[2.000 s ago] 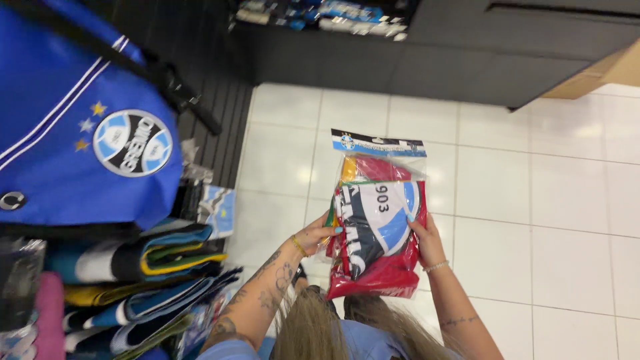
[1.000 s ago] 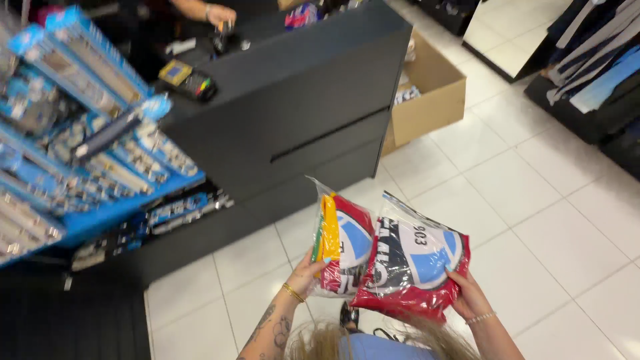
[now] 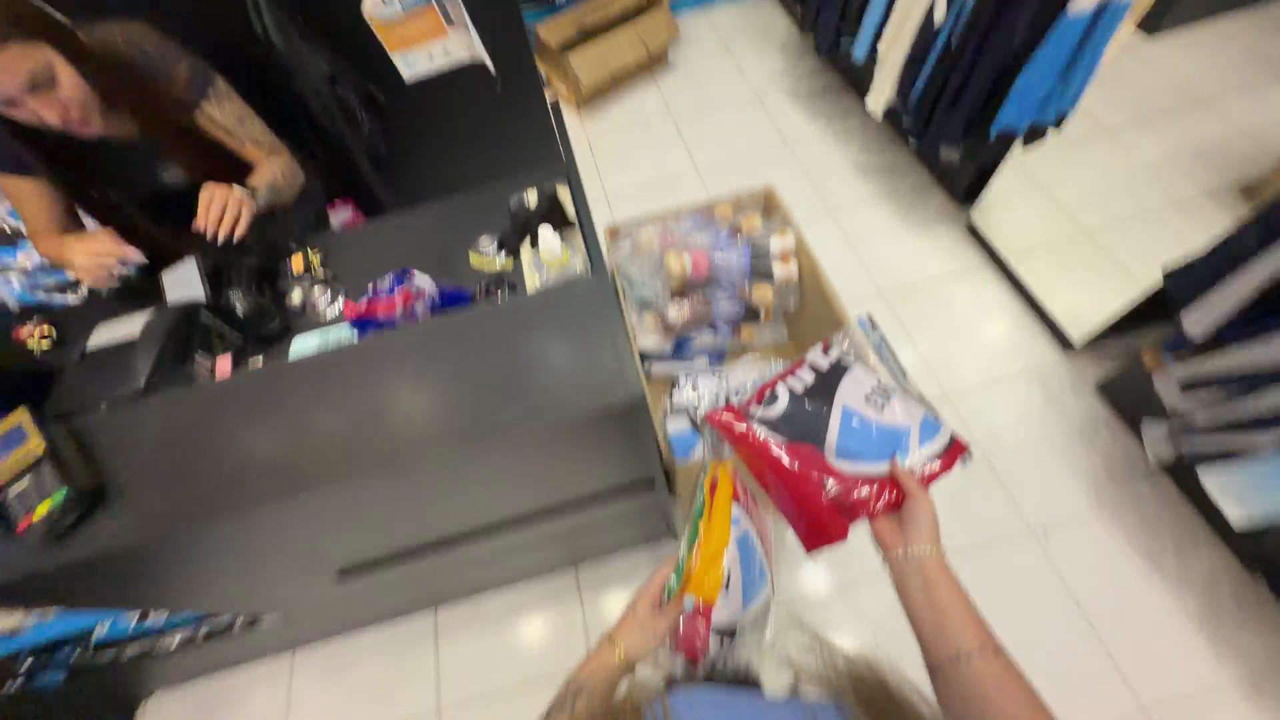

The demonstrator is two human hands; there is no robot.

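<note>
My right hand (image 3: pixel 908 515) grips the lower edge of a clear plastic bag of folded red, black, white and blue cloth (image 3: pixel 850 430). That bag overlaps the near side of an open cardboard box (image 3: pixel 815 300) in the view. Lower and to the left, my left hand (image 3: pixel 650 620) holds a smaller-looking clear bag with yellow, green, red, white and blue folded cloth (image 3: pixel 715 560). The two bags are apart at their lower ends. My left fingertips are partly hidden by the bag and blurred.
A dark counter (image 3: pixel 480 400) fills the left, with a card terminal (image 3: pixel 35 480) and small goods on it. A person (image 3: pixel 150 170) leans behind it. The box beside the counter's end holds many packaged items. Clothing racks (image 3: pixel 960 70) and a mirror (image 3: pixel 1080 230) stand at right.
Two seconds ago the bags were together; now my hands hold them apart, the right one higher. The view has swung strongly toward the counter's end, bringing in the person and the box's contents.
</note>
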